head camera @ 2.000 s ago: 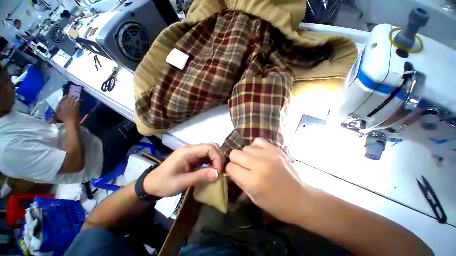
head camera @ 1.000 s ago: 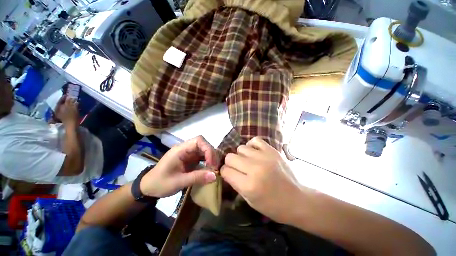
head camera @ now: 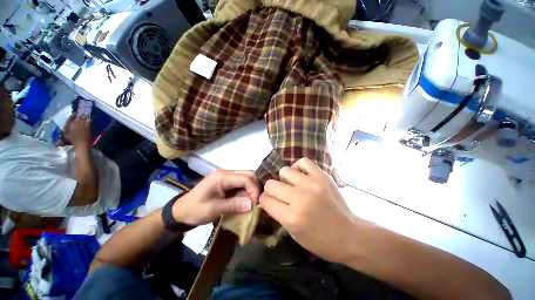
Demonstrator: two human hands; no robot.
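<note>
A tan jacket with plaid lining [head camera: 234, 82] lies lining side up on the white machine table. Its plaid sleeve lining [head camera: 299, 120] runs down over the table's front edge to my hands. My left hand [head camera: 220, 199] pinches the tan sleeve end [head camera: 245, 225] between thumb and fingers. My right hand [head camera: 305, 202] pinches the same sleeve end from the right, fingertips touching those of my left hand. The tan fabric hangs below my fingertips; the pinched spot itself is hidden. A white label [head camera: 203, 66] lies on the lining.
The sewing machine head [head camera: 451, 88] stands at the right, left of black thread snips [head camera: 508, 228]. A grey motor housing [head camera: 146, 44] is at upper left. A seated person [head camera: 47, 170] holds a phone at far left. A cardboard box [head camera: 208, 263] and blue basket [head camera: 61, 263] are below.
The hanging tan sleeve end has changed from a smooth pointed flap to a folded, bunched shape, with more tan edge showing to the right. Both hands stay pinched on it, with fingers slightly shifted.
</note>
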